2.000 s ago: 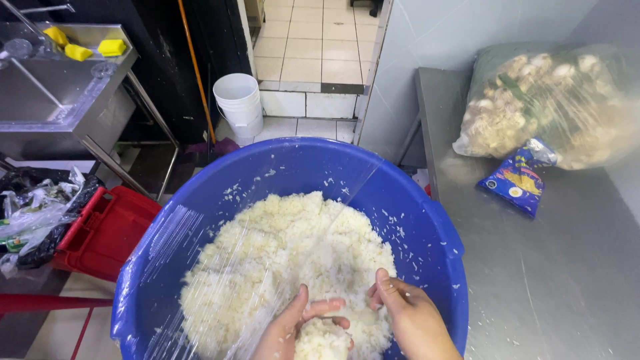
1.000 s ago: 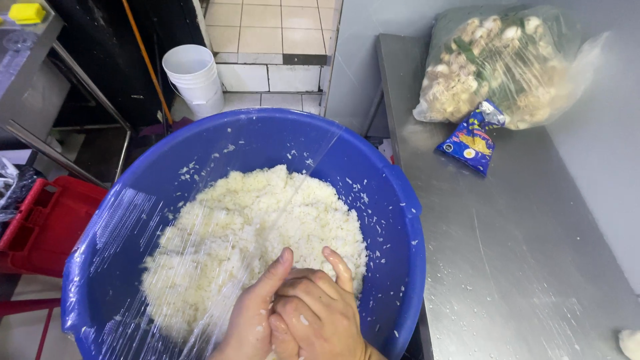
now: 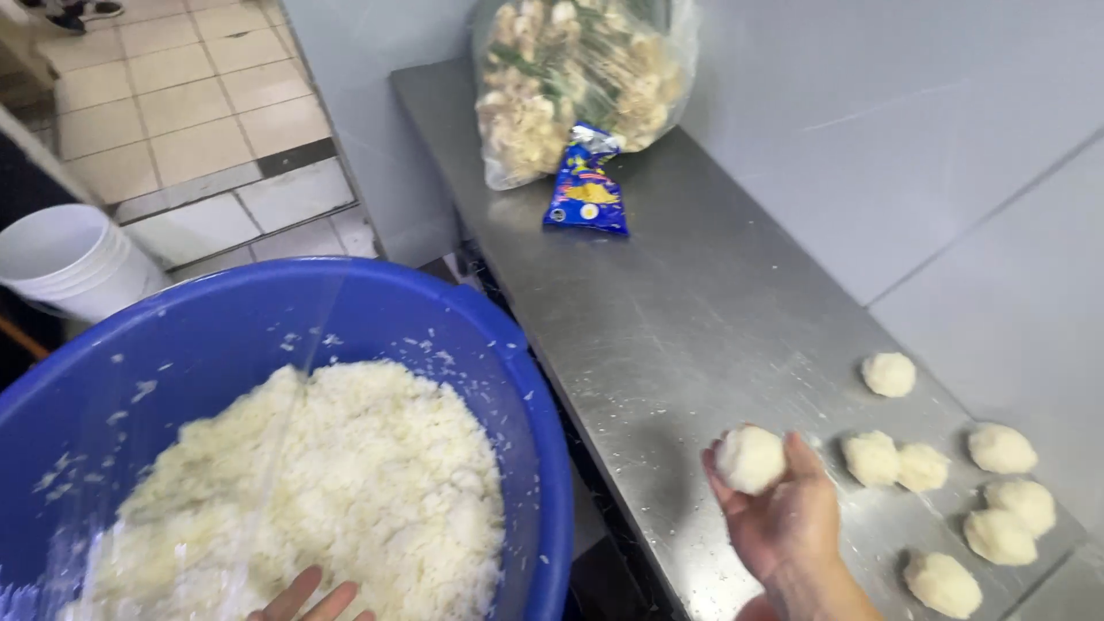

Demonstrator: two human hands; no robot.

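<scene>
My right hand (image 3: pixel 789 517) holds a rice ball (image 3: pixel 750 460) in its fingers, over the stainless steel table. Several other rice balls (image 3: pixel 999 536) rest on the tabletop to the right of that hand, some touching one another. At the bottom edge of the view, my left hand (image 3: pixel 310 599) shows only its spread fingertips, with nothing seen in them, over the cooked white rice (image 3: pixel 371 483). The rice lies in a large blue plastic tub (image 3: pixel 539 414), whose left side is partly covered by clear plastic film.
A clear plastic bag of garlic bulbs (image 3: pixel 573 86) stands at the far end of the steel table (image 3: pixel 655 319), with a blue snack packet (image 3: pixel 589 185) in front. White stacked buckets (image 3: pixel 78 259) stand behind the tub at left, near a tiled step. A grey wall borders the table.
My hands were pressed together over the tub one second ago; they are now apart. The right one has moved over the table with a rice ball. The view has swung right, showing the other balls.
</scene>
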